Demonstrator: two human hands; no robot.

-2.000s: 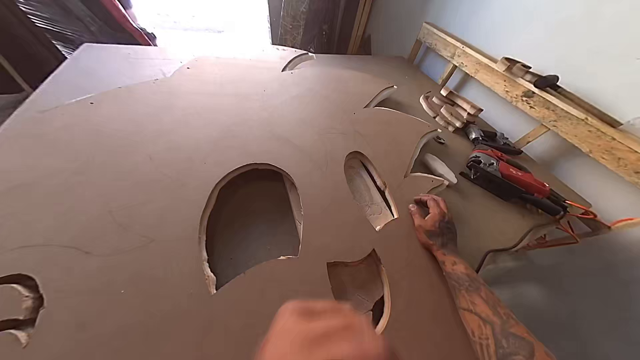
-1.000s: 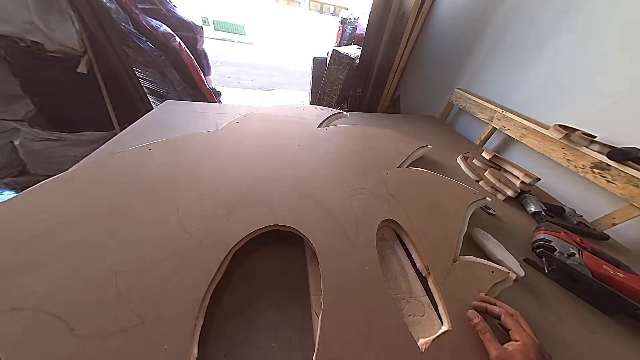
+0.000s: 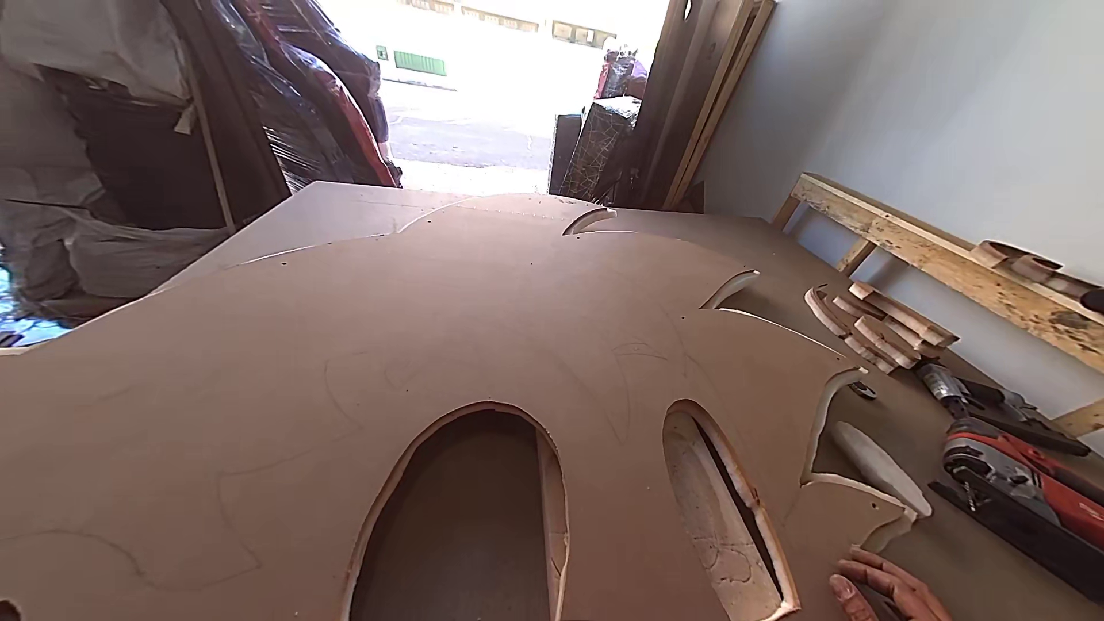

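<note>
A large brown board (image 3: pixel 483 319) with a curved, scalloped outline lies flat over the workbench (image 3: pixel 759 241). It has a big rounded opening (image 3: pixel 457 517) and a narrower oval one (image 3: pixel 724 517), both with rough pale edges. Pencil curves mark its surface. At the lower right, my right hand (image 3: pixel 888 586) rests by the board's edge, fingers apart, with nothing seen in it. A pale curved offcut (image 3: pixel 880 466) lies just beyond the pointed edge. My left hand is out of view.
A red and black power tool (image 3: pixel 1026 474) and a metal-bodied air tool (image 3: pixel 944 388) lie on the bench at the right. Curved wooden pieces (image 3: pixel 880 328) are piled behind them. A wooden frame (image 3: pixel 949 250) stands along the wall. Plastic-wrapped items (image 3: pixel 319 95) stand at the left.
The view has tilted up, showing the doorway. My left hand, blurred over the board's near part two seconds ago, has left the view. My right hand stays by the right edge.
</note>
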